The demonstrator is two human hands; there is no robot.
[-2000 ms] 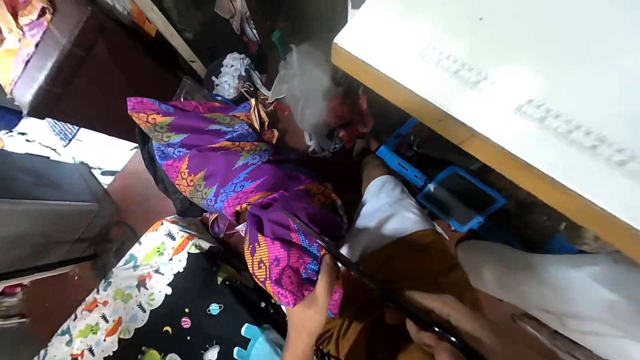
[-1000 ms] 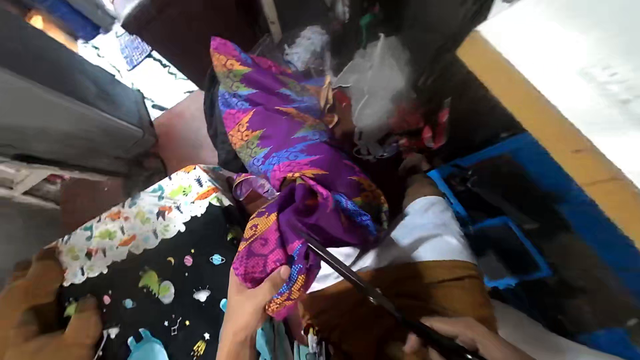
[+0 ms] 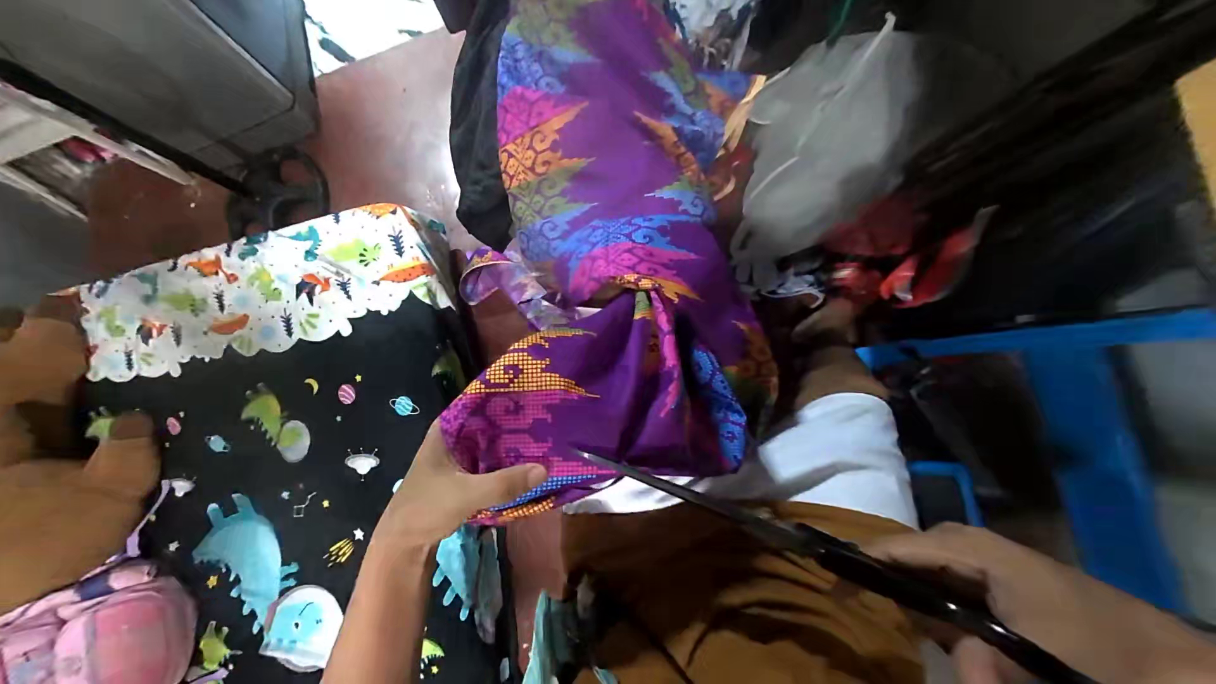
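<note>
Purple patterned fabric (image 3: 627,228) with pink, orange and blue motifs lies bunched over my lap and stretches away from me. My left hand (image 3: 456,489) grips its near left edge, thumb on top. Black-handled scissors (image 3: 807,541) are in my right hand (image 3: 988,579) at the lower right. Their blades point left, with the tips at the fabric close to my left thumb. Whether the blades are apart is hard to tell. The fingers of my right hand are partly hidden by the handles.
Black dinosaur-print cloth (image 3: 313,418) with a white scalloped border lies at left, another person's hand (image 3: 71,465) over it. A pink bag (image 3: 123,627) sits below. A translucent plastic bag (image 3: 826,133), red scraps (image 3: 931,261) and a blue frame (image 3: 1092,427) are at right.
The view has shifted, bringing the dinosaur-print cloth further in. Another person's hand, absent from the oldest frame, is now at left. My hands still hold the fabric and scissors.
</note>
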